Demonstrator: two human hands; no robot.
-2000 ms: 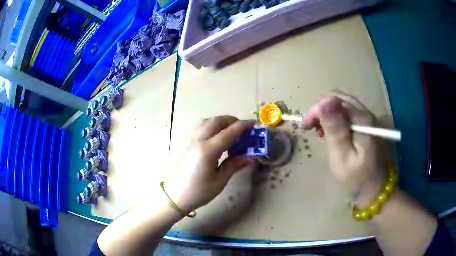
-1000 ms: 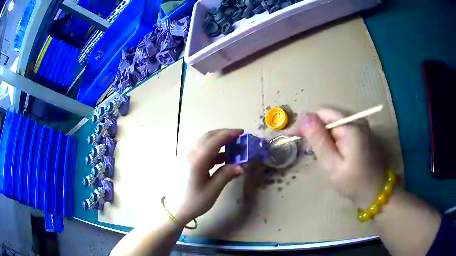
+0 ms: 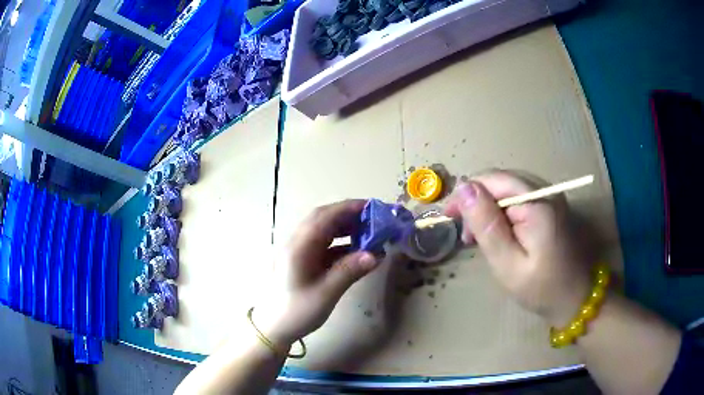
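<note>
My left hand [image 3: 320,258] holds a purple body piece [image 3: 380,226] between thumb and fingers, above the cardboard. My right hand [image 3: 513,231] grips a thin pale applicator stick [image 3: 548,190] like a pen. The stick's tip is at the right side of the purple piece, over the clear glue cup [image 3: 434,238]; whether it touches the piece I cannot tell. The body piece and my right fingers partly cover the cup. An orange cap [image 3: 424,184] lies just behind the cup.
Assembled figurines [image 3: 160,262] stand in rows at left. Loose purple body pieces [image 3: 231,81] are heaped at the back. A pale pink tub [image 3: 401,68] holds dark caps. Blue trays [image 3: 58,258] are at far left. A dark red-black flat object [image 3: 678,181] lies at right.
Over the frames, the stick's tip has moved from beside the orange cap to the purple piece. The piece has turned in my left hand, its hollow base no longer facing the camera.
</note>
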